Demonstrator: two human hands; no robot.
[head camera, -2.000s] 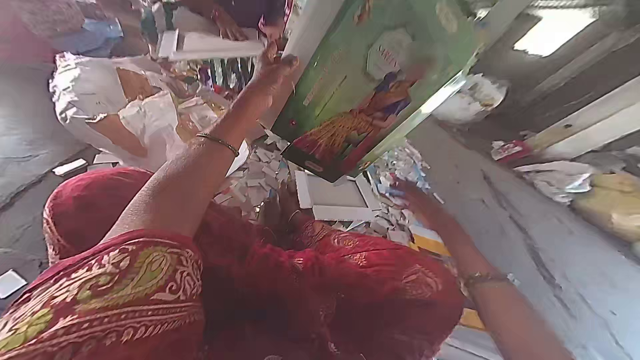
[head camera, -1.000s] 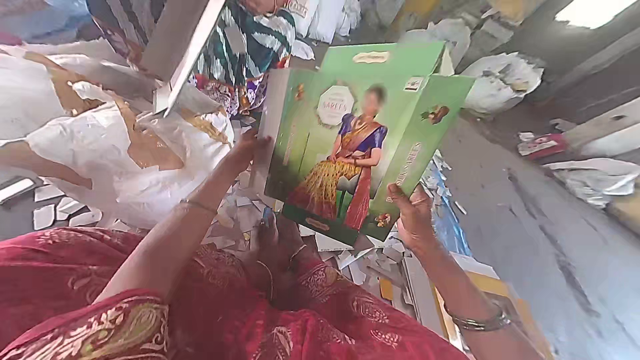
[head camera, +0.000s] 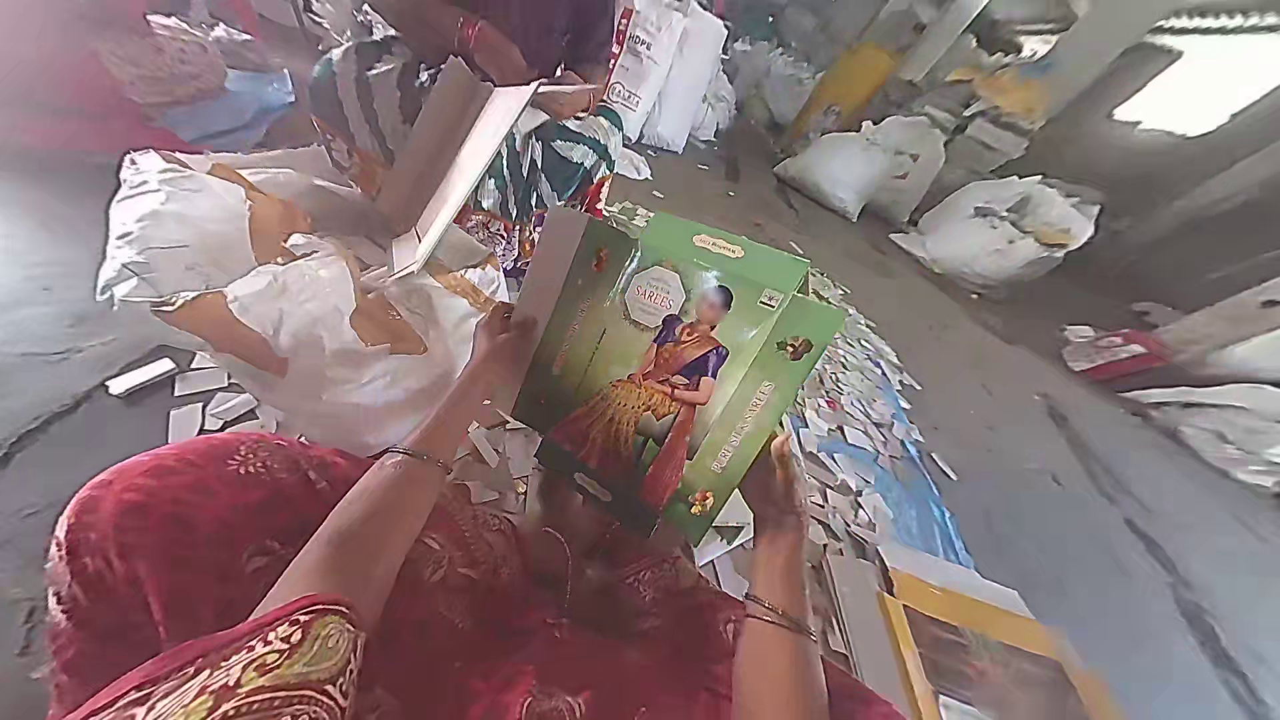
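Observation:
Between my two hands is a green printed cardboard saree box (head camera: 650, 380), its side flaps angled up and its picture side facing me. My left hand (head camera: 497, 355) grips the grey-brown flap at the box's left edge. At the lower right edge, my right hand (head camera: 775, 480) holds the green side flap, its fingers partly behind the board. Cut scraps of white board (head camera: 840, 450) lie on the floor under and beside the box. Red patterned cloth (head camera: 560, 640) covers my lap below it.
Across from me a person's hand (head camera: 570, 97) holds a pale board tray (head camera: 465, 175). A large torn white sack (head camera: 350, 340) stands at the left. Yellow-edged printed boards (head camera: 990, 650) lie at the lower right. Stuffed white sacks (head camera: 1005, 230) rest on the floor farther back.
The green box, raised and tilted two seconds ago, has come down in front of me. My right hand, off the box then, now holds its right side.

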